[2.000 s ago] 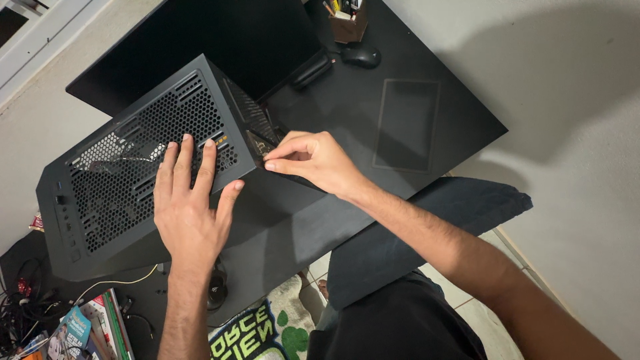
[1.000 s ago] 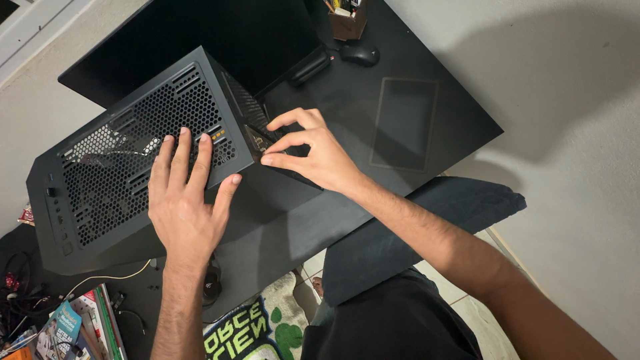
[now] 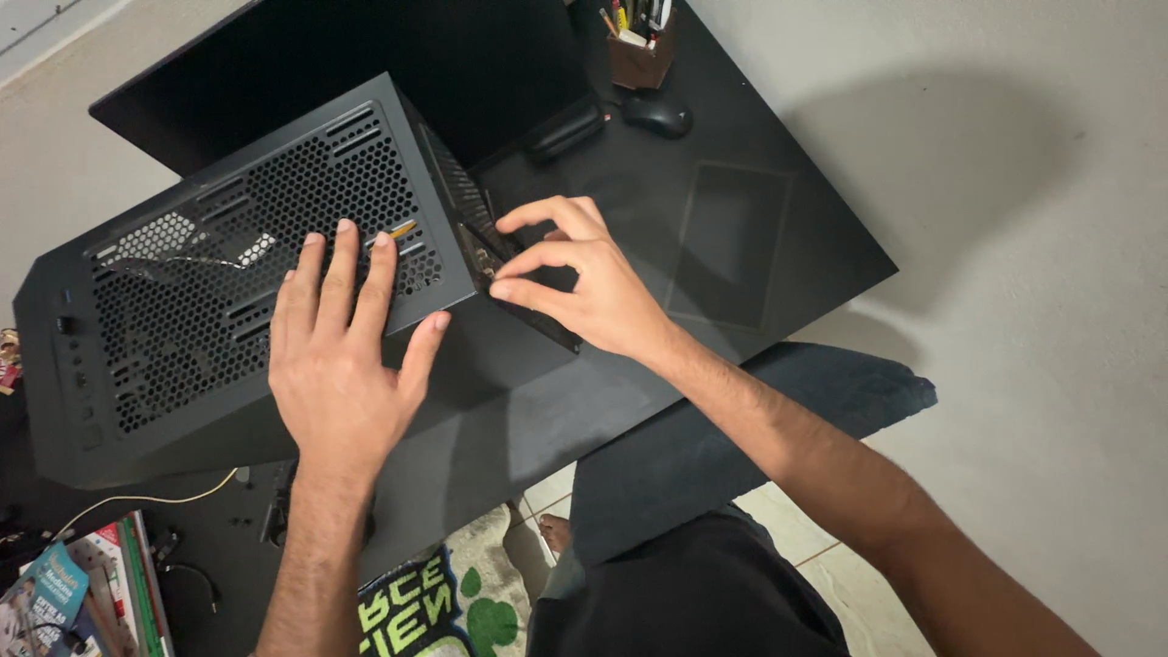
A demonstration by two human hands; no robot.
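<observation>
A black computer case point(image 3: 301, 196) with a honeycomb-mesh top stands on the black desk, its rear side facing right. My left hand point(image 3: 347, 356) lies flat on the mesh near the rear edge, fingers apart, thumb past the near edge. At the case's rear, by a metal slot area, my right hand point(image 3: 575, 274) has its thumb and index finger nearly together at a small part. That part is too small to name, and whether it is gripped cannot be told. Below those fingertips a dark flat panel point(image 3: 557, 333) sticks out from the rear.
Behind the case stands a black monitor point(image 3: 474, 73). A computer mouse point(image 3: 657, 114) and a brown pen holder point(image 3: 641, 59) are at the back right. Books point(image 3: 128, 575), a thin cable point(image 3: 155, 499) and small dark parts lie at the near left. A dark chair point(image 3: 666, 456) adjoins the desk's front edge.
The other fingers of my right hand have spread from the pinching thumb and index finger since the oldest frame. My left hand stays on the case top.
</observation>
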